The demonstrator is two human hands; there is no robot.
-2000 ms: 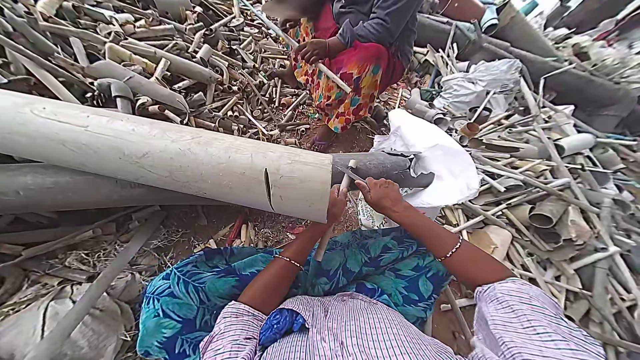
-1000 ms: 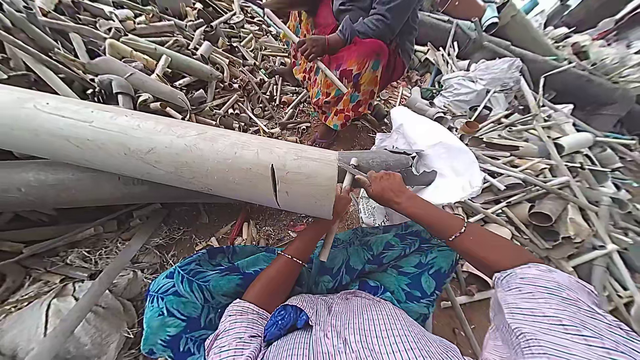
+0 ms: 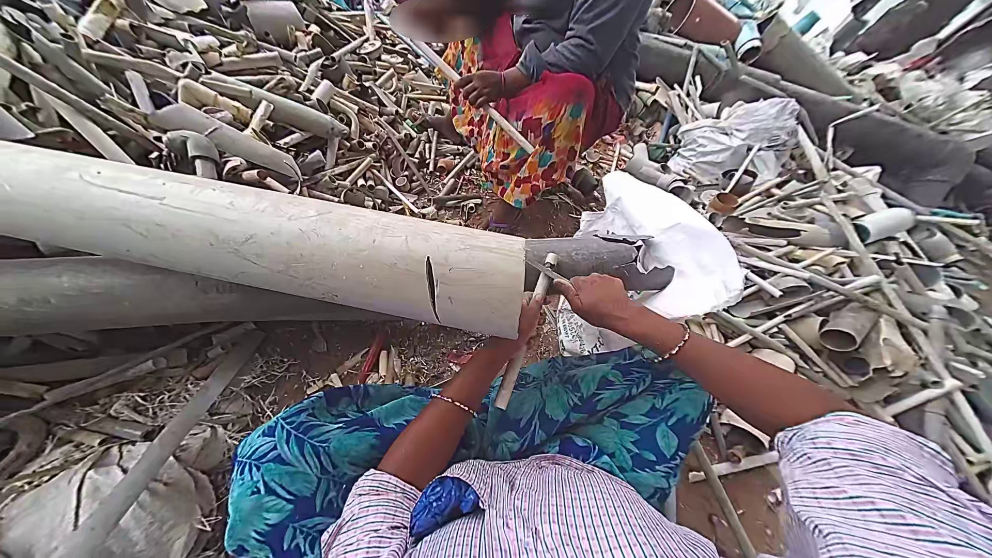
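Note:
My left hand (image 3: 528, 319) grips a thin plastic pipe (image 3: 509, 381), whose upper end stands out above the fingers and whose lower end slants down over my lap. To its right, my right hand (image 3: 597, 298) is closed on a small tool with a thin metal blade (image 3: 544, 270); the handle is hidden in the fist. The blade lies against or just by the thin pipe near its top. Both hands are beside the end of a large pale pipe (image 3: 310, 236), which has a dark slit (image 3: 432, 288) near that end.
A broken grey pipe (image 3: 581, 256) lies beyond the pale one, on a white sack (image 3: 682, 240). Another large grey pipe (image 3: 155, 294) lies at left. Scrap pipes (image 3: 852, 325) are heaped at right and at the back. A person (image 3: 573, 70) squats opposite, holding a long pipe (image 3: 496, 116).

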